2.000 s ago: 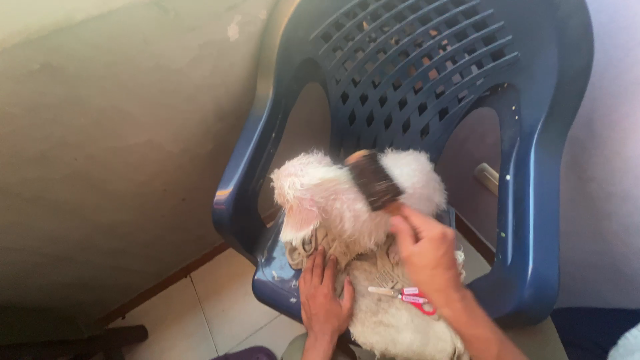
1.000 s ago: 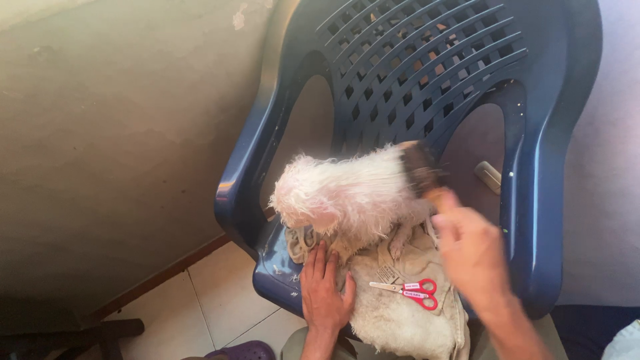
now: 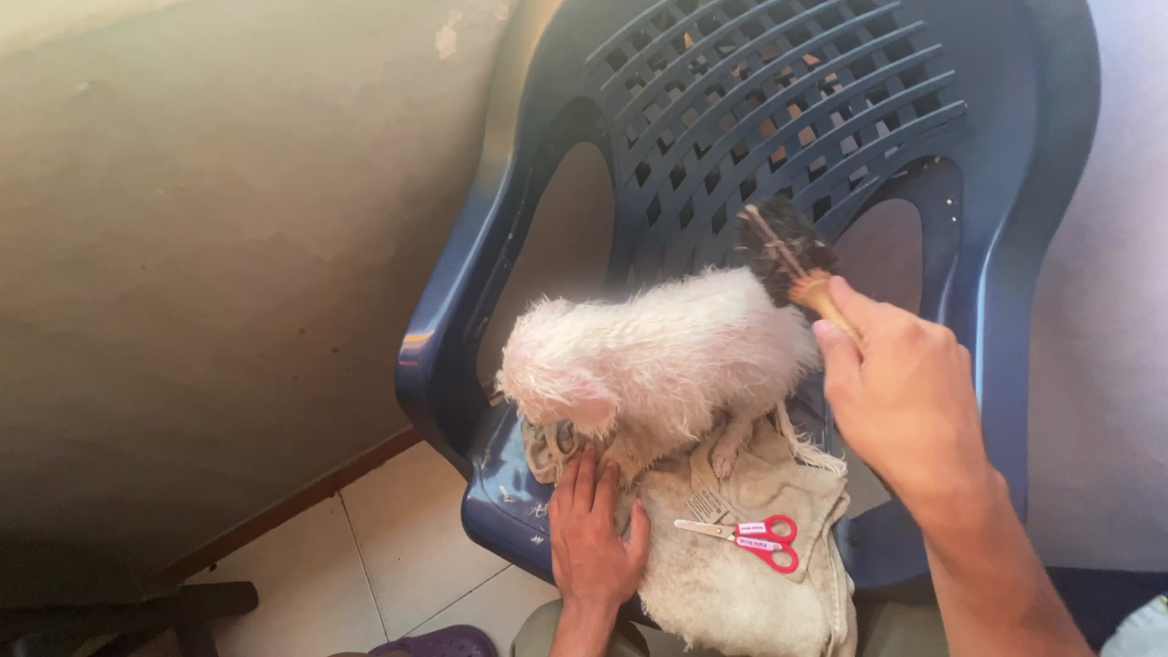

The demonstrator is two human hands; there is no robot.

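Observation:
A small white dog (image 3: pixel 671 360) with damp-looking fur stands on a beige cloth (image 3: pixel 721 584) spread over the chair seat, its head toward the left. My right hand (image 3: pixel 912 392) grips the wooden handle of a dark-bristled brush (image 3: pixel 785 246), which is raised by the dog's rump. My left hand (image 3: pixel 593 525) rests flat on the cloth's edge below the dog's head, fingers a little apart, holding nothing visible. A pair of small scissors with red handles (image 3: pixel 766 540) lies on the cloth to the right of my left hand.
The blue plastic armchair (image 3: pixel 438 374) surrounds the dog, with its slatted back behind and an armrest at each side. A bare wall (image 3: pixel 228 228) rises at the left above floor tiles (image 3: pixel 283 557). A purple clog (image 3: pixel 447 641) shows at the bottom edge, and dark wooden legs (image 3: pixel 210 600) stand lower left.
The brush in my right hand has moved from the dog's back, past its rump, to a raised spot beside it. My left hand has stayed low by the dog's head.

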